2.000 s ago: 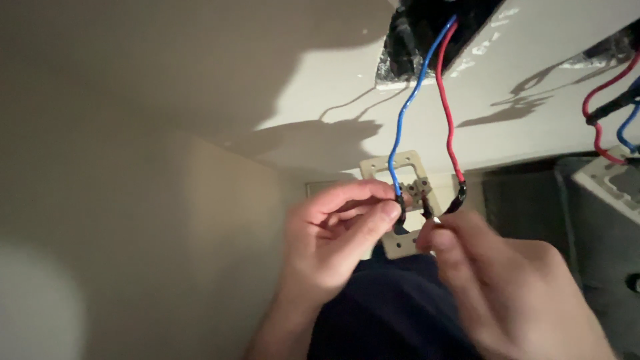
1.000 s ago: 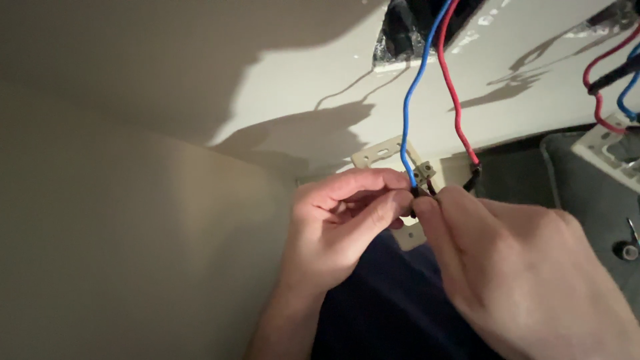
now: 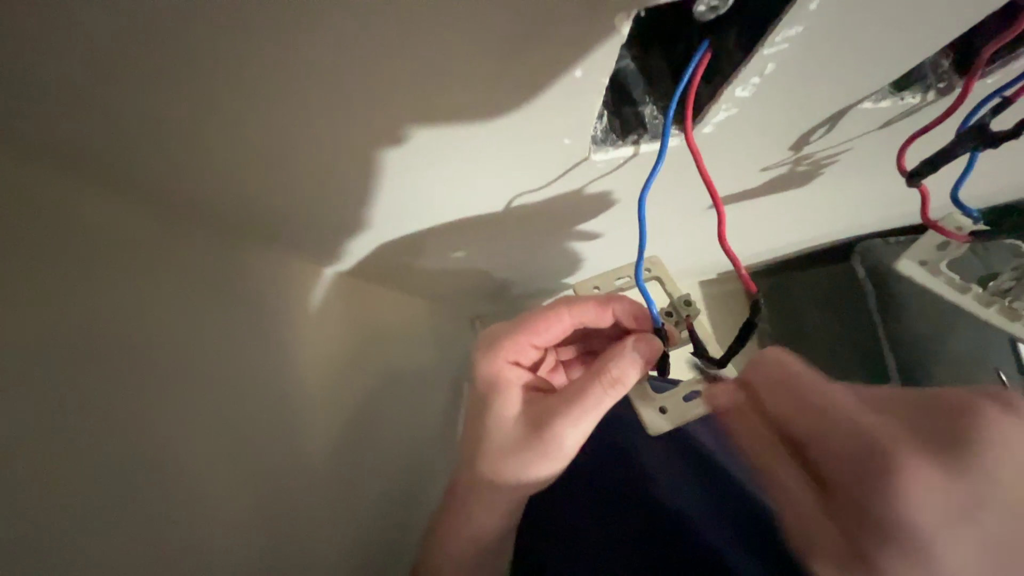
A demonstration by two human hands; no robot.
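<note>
A blue wire [image 3: 642,216] and a red wire [image 3: 716,192] hang from a wall opening down to a cream socket or switch frame [image 3: 660,412] with small metal terminals [image 3: 680,310]. Black tape [image 3: 744,336] wraps the red wire's lower end, which bends up to the terminals. My left hand [image 3: 552,392] pinches the taped lower end of the blue wire against the frame. Blurred, my right hand [image 3: 864,448] is at the frame's lower right, fingers closed near a small shiny tip beside the black tape; what it holds is mostly hidden.
The rough-edged wall opening [image 3: 632,96] is above the hands. At the right, a second cream frame [image 3: 952,268] hangs on red and blue wires [image 3: 932,120] with black tape, near another opening. A dark grey padded surface [image 3: 824,312] lies behind. Plain wall [image 3: 200,360] fills the left.
My right hand has moved away from my left fingers, toward the lower right, uncovering the terminals and the taped red wire end. My left hand keeps its pinch at the blue wire.
</note>
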